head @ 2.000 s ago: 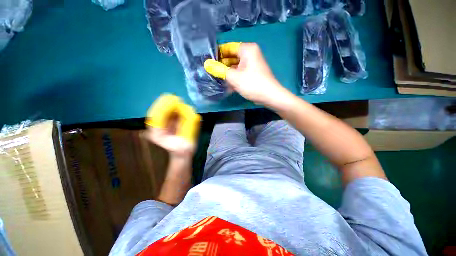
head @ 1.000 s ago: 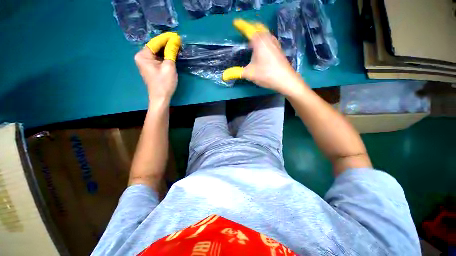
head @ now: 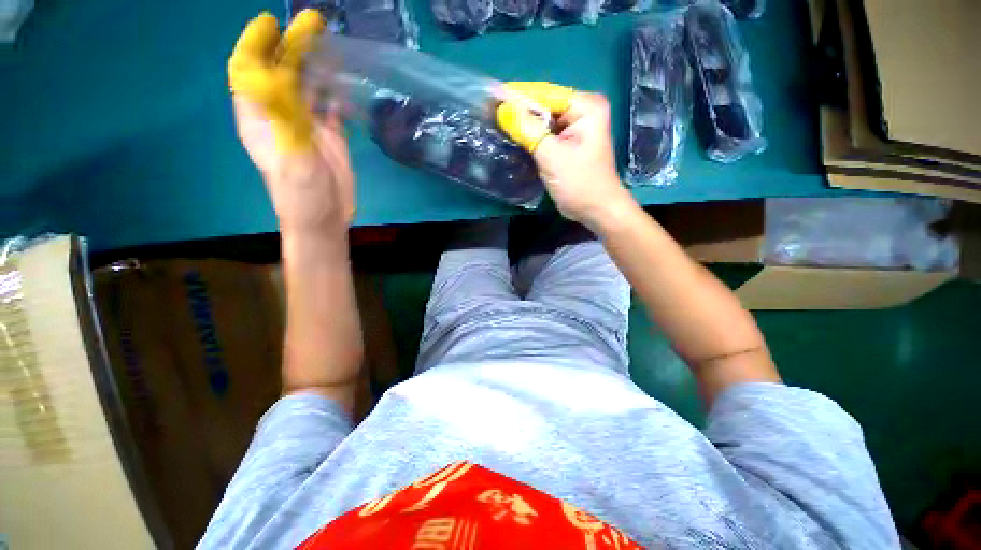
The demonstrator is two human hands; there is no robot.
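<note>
A black moulded part in a clear poly bag (head: 457, 145) is held slanted just above the blue-green mat. My right hand (head: 565, 140), with yellow finger cots, pinches the bag near its right end. My left hand (head: 285, 118), also with yellow finger cots, is blurred at the bag's left end, with its fingers apart; whether it touches the film is unclear. Two bagged parts stand side by side to the right, one (head: 654, 102) left of the other (head: 723, 86). More bagged parts (head: 377, 22) lie along the top edge.
Cardboard layer sheets (head: 925, 75) are stacked on the bench at right. An open carton (head: 850, 288) with clear film is below them. A taped carton (head: 54, 408) is at lower left, beside a printed carton (head: 204, 365) under the bench.
The bagged part has tilted, its left end now higher up the picture. My right hand has closed on the bag. My left hand has moved left and up, and its fingers have spread.
</note>
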